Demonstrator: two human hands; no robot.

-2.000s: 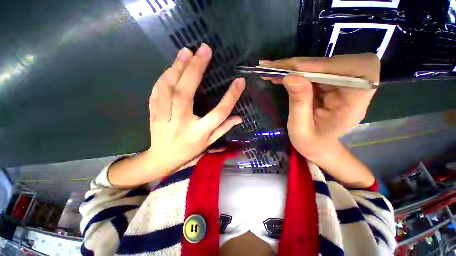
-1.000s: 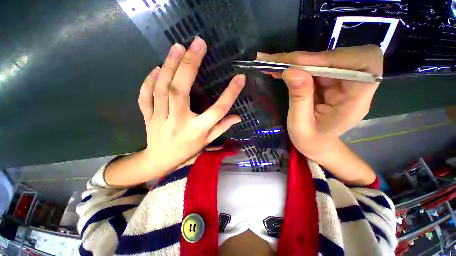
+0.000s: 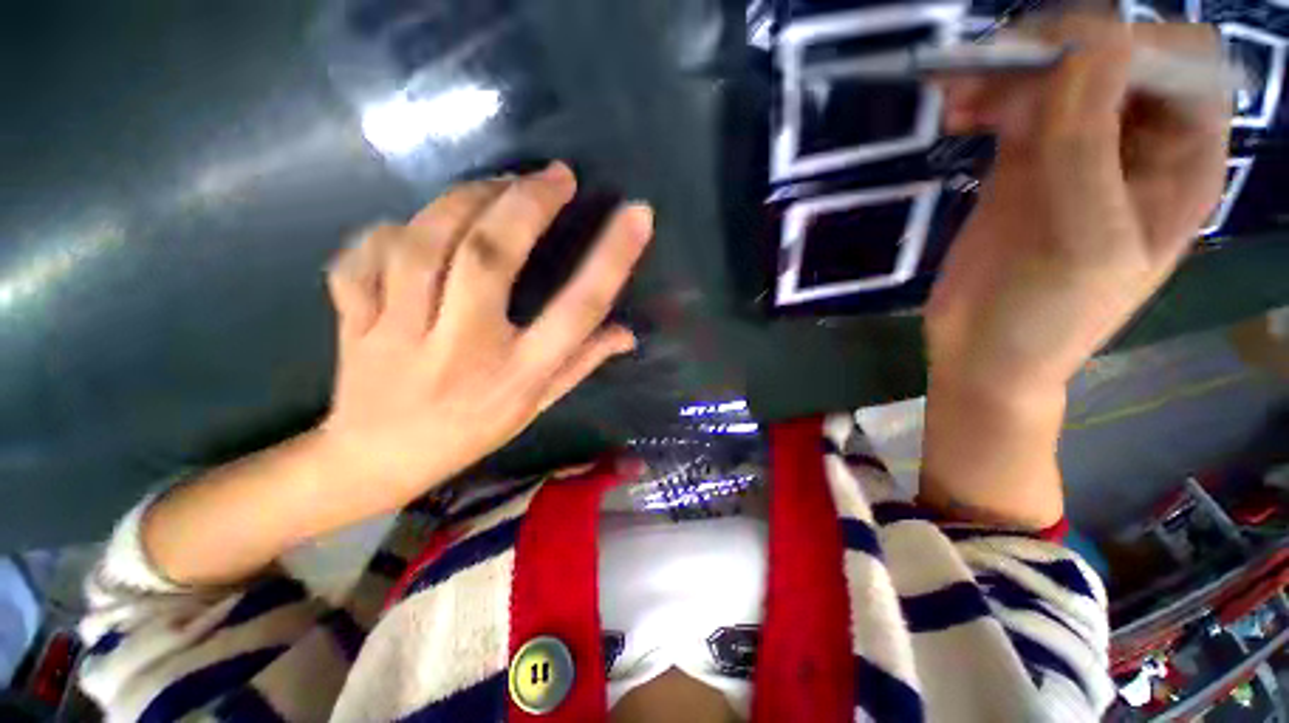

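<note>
My right hand (image 3: 1067, 212) is blurred and holds silver tweezers (image 3: 990, 60) like a pen, over the black tray (image 3: 749, 212) at the upper right. The tweezer tips lie over a white-bordered panel (image 3: 792, 127). Whether they hold a piece is too blurred to tell. Another white-bordered panel (image 3: 792, 254) lies just below it. My left hand (image 3: 452, 311) is empty, fingers apart, palm down over the bench, by a blurred see-through carrier sheet. The sheet's lower end (image 3: 693, 487) hangs over the bench edge in front of my shirt.
The dark green-grey bench (image 3: 142, 339) spans the left and middle, with a bright glare spot near the top. More white-bordered panels lie beyond my right hand. Past the bench edge, the floor and a cluttered rack (image 3: 1202, 565) show at the lower right.
My right hand with the tweezers has moved up and right, from the carrier sheet to over the panels. My left hand has shifted slightly left and down. The tray shows further left in view.
</note>
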